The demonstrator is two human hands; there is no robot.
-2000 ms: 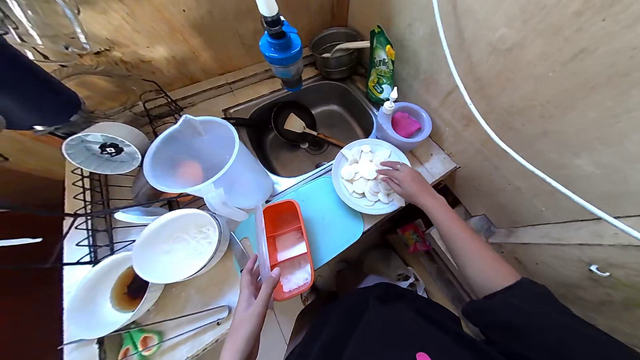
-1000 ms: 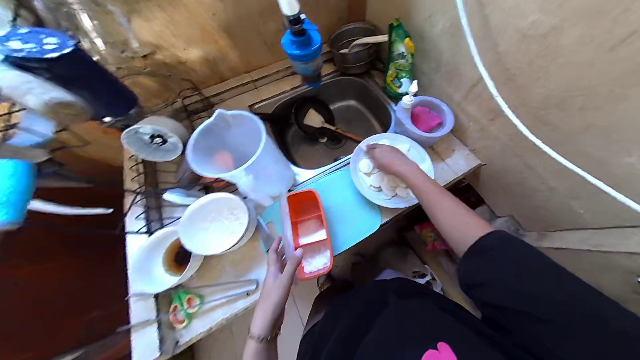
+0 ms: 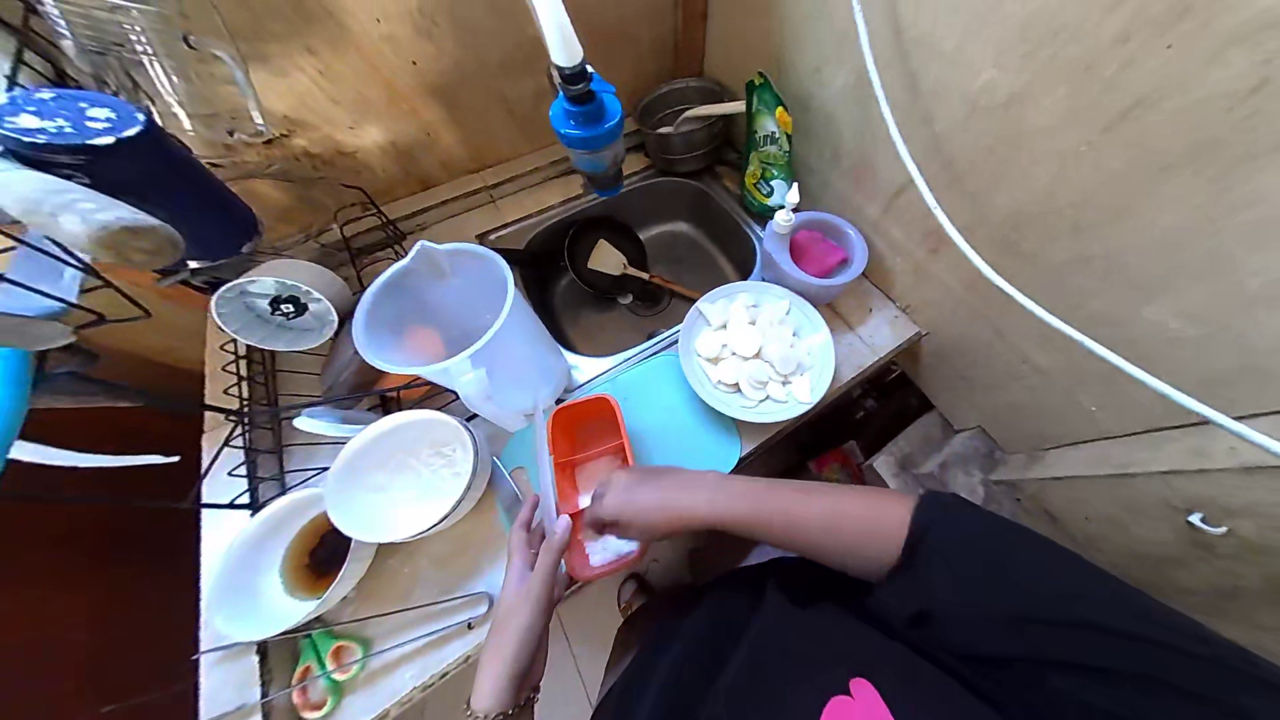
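Observation:
My left hand (image 3: 535,560) grips the raised clear lid (image 3: 545,460) of an orange plastic container (image 3: 588,425), at its near left side. White granular stuff (image 3: 610,549) lies in the container's near compartment. Over that container is my right hand (image 3: 650,505), fingers bent together and pointing down; whether they pinch anything is hidden. A white plate (image 3: 690,365) heaped with white round slices (image 3: 752,345) stands beyond it to the right. Under the container lies a light blue cutting board (image 3: 690,420), with a knife blade (image 3: 508,478) near its left end.
Behind the board is a steel sink (image 3: 700,220) holding a black pan and wooden spatula (image 3: 620,262). To the left stand a large plastic jug (image 3: 460,310), white bowls (image 3: 400,475), one with dark liquid (image 3: 318,560), tongs (image 3: 430,630) and green-handled scissors (image 3: 325,660). A purple tub (image 3: 845,240) sits right.
My right hand has moved from the slices on the plate to the orange container. My left hand remains at the container's lid.

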